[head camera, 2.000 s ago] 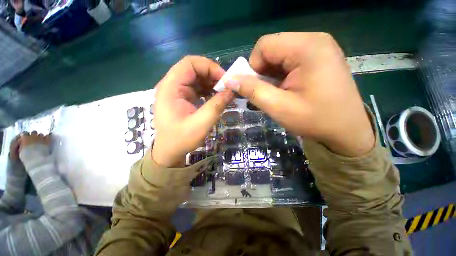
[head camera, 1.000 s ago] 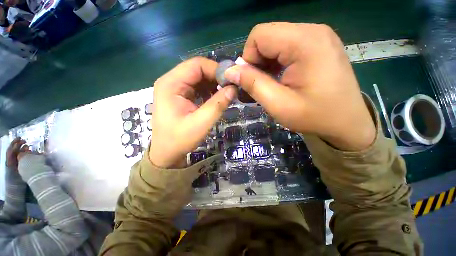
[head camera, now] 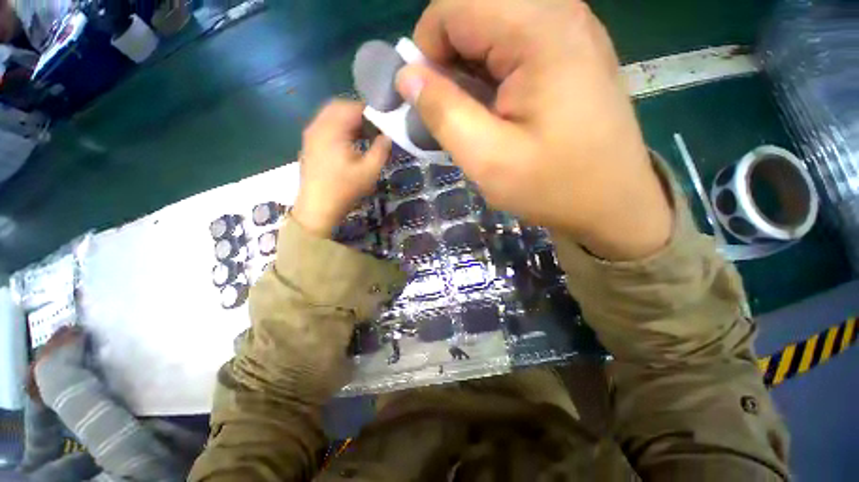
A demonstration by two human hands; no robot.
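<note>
My right hand [head camera: 527, 122] is raised at the top centre and pinches a white release liner [head camera: 394, 127]. A grey round adhesive pad [head camera: 379, 75] stands out from the liner by my thumb tip, and another dark disc shows partly under my fingers. My left hand [head camera: 337, 165] is lower and to the left, over the tray's upper left corner, with thumb and finger close together. Something dark shows between its fingertips, but I cannot tell what. The clear blister tray [head camera: 452, 362] holds rows of black modules [head camera: 412, 210] below my hands.
Finished modules [head camera: 226, 249] lie in rows on the white work sheet [head camera: 151, 311] at left. The roll of adhesive pads [head camera: 774, 195] lies at right beside a narrow white strip [head camera: 695, 179]. A co-worker's striped sleeve [head camera: 99, 405] is at the lower left.
My hands have moved apart. The right hand rose with the liner, and the round pad now shows nearly whole. The left hand moved slightly left and away from the camera. The co-worker's arm moved down.
</note>
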